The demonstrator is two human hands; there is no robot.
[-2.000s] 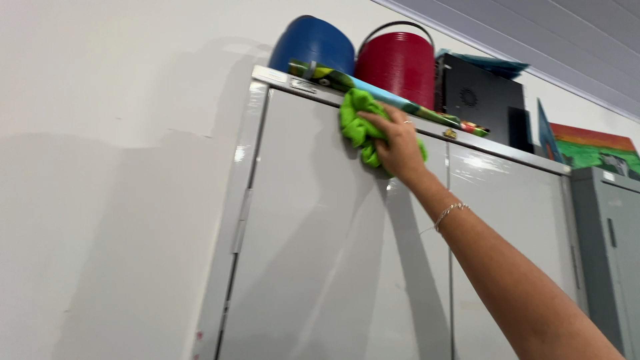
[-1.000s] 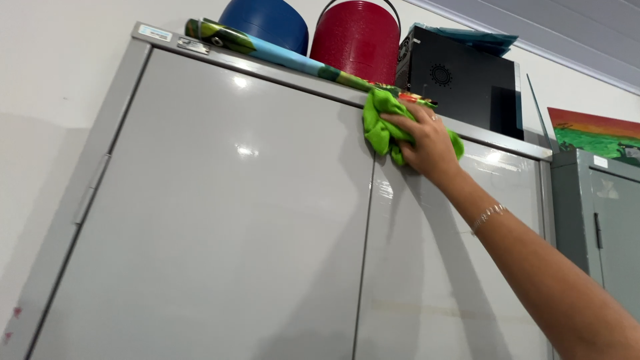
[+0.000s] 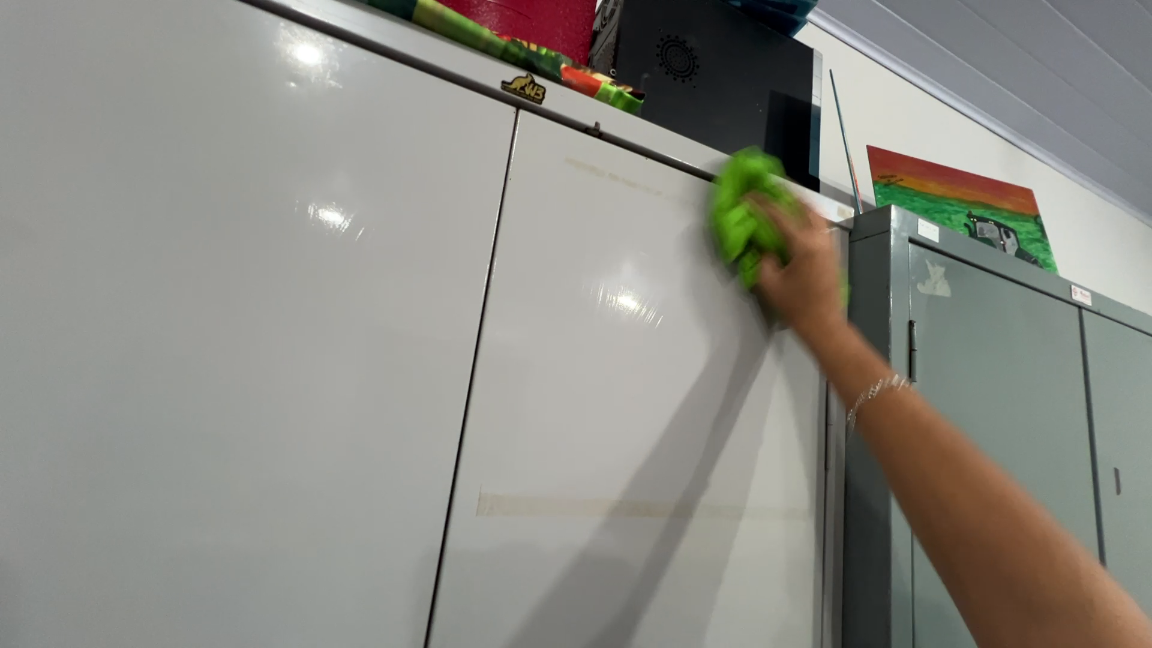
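My right hand [image 3: 801, 270], with a bracelet on its wrist, grips a bright green cloth [image 3: 747, 216]. The cloth lies against the top edge of a light grey metal cabinet [image 3: 630, 405], near the upper right corner of its right door. Hand and cloth are slightly blurred. Both cabinet doors are closed, and a faded tape strip [image 3: 630, 507] crosses the right one. My left hand is out of view.
On the cabinet top are a red container [image 3: 540, 22], a rolled colourful sheet [image 3: 468, 29] and a black case [image 3: 711, 76]. A darker grey metal cabinet [image 3: 990, 360] stands at the right, with a painting [image 3: 963, 193] of a vehicle above it.
My right hand has moved with the green cloth to the right along the cabinet's top edge, from the left door to the right door's far corner. The view has swung right.
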